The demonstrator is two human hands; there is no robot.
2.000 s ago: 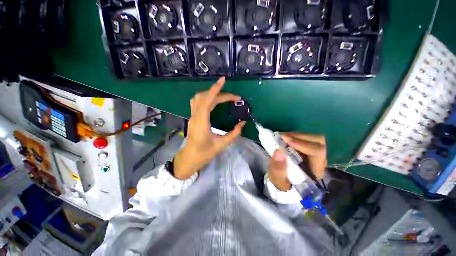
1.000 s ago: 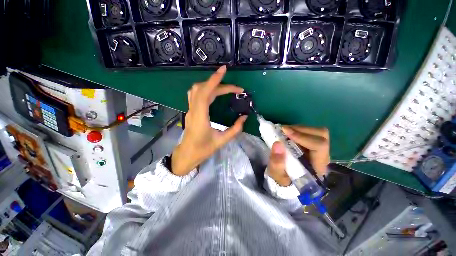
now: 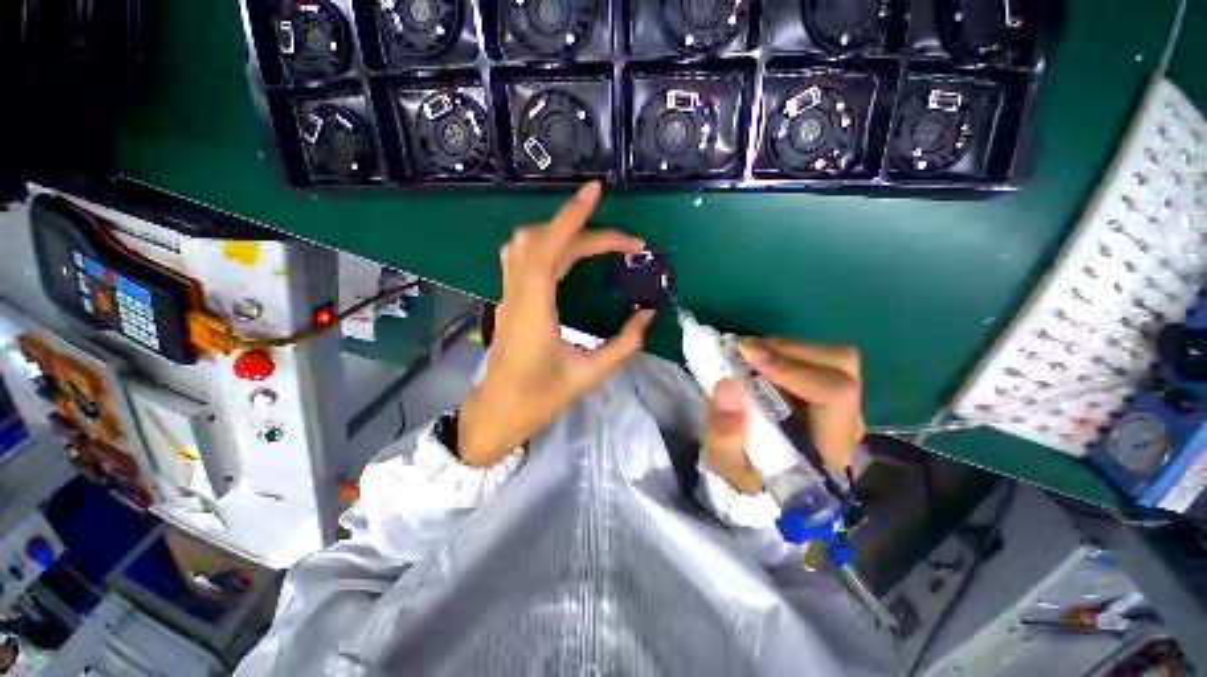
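Note:
My left hand (image 3: 536, 331) holds a small round black speaker unit (image 3: 641, 280) by its edges between thumb and index finger, over the green mat. A small white-outlined rectangle shows near its upper edge. My right hand (image 3: 788, 417) holds the white glue dispensing syringe (image 3: 752, 421) like a pen. Its fine needle tip is at the right edge of the disc; whether it touches cannot be told. The black blister tray (image 3: 616, 185) lies just beyond my hands, with one black disc in each visible pocket.
A white machine (image 3: 285, 384) with a handheld control panel (image 3: 119, 294) stands at left. Dark stacked trays (image 3: 80, 79) are at the upper left. The small-parts sheet (image 3: 1099, 291) and the blue glue dispenser controller (image 3: 1145, 456) are at right. A thin hose crosses the mat's right side.
Over the two seconds the view shifts slightly, moving the tray in the picture. Both hands keep their grips on disc and syringe, with the needle staying at the disc's right edge.

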